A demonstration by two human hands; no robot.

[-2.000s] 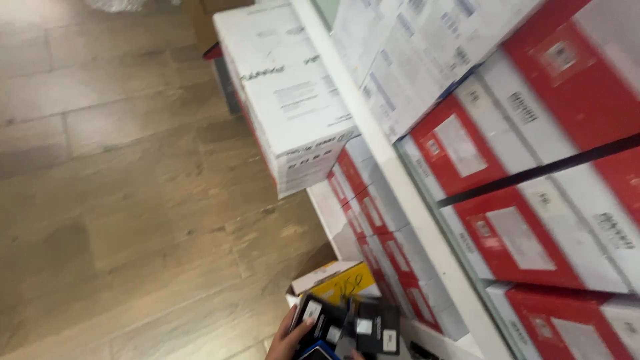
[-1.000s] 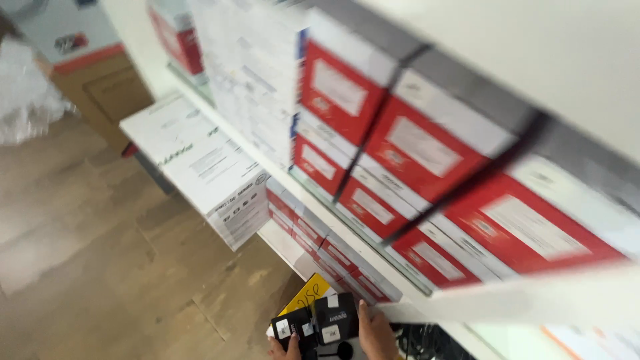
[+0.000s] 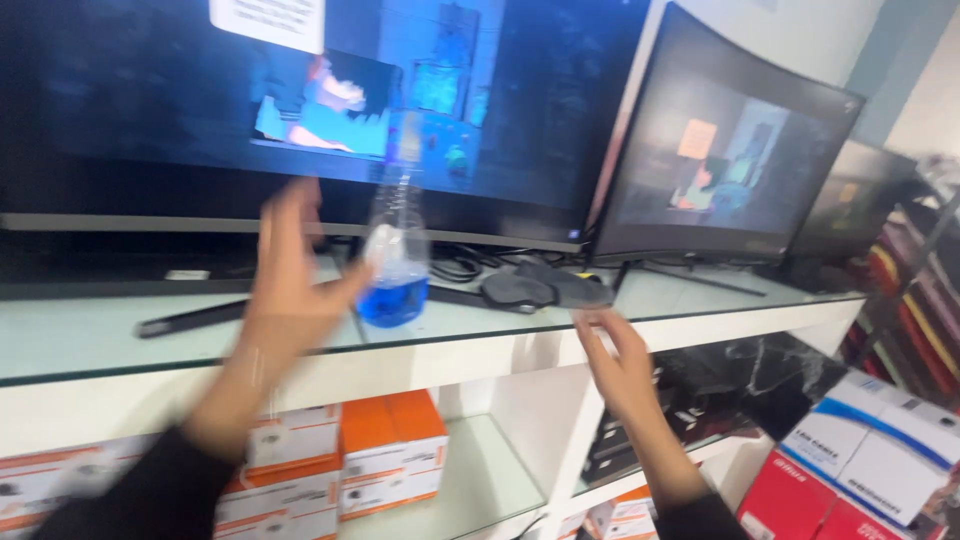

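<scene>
My left hand (image 3: 296, 277), blurred, is raised over the glass-topped shelf with its fingers apart, just left of a clear plastic bottle (image 3: 396, 277) with blue liquid in its bottom. No grip on the bottle shows. My right hand (image 3: 619, 352) is at the shelf's front edge with thumb and fingers bent close to each other, just below a dark grey cloth item (image 3: 517, 291); whether something small is between the fingertips cannot be told. Behind the bottle stands a large lit monitor (image 3: 495, 172).
A curved monitor (image 3: 720, 172) and another screen (image 3: 851, 202) stand at the right. A black bar-like object (image 3: 191, 319) and cables (image 3: 457, 264) lie on the glass. Orange-and-white boxes (image 3: 394, 457) fill part of the lower shelf. Red and white boxes (image 3: 862, 450) are stacked at lower right.
The view has swung from the shelves of red and white boxes to the monitors. The small black boxes at my hands earlier are out of view, and my hands are now apart over the glass-topped shelf.
</scene>
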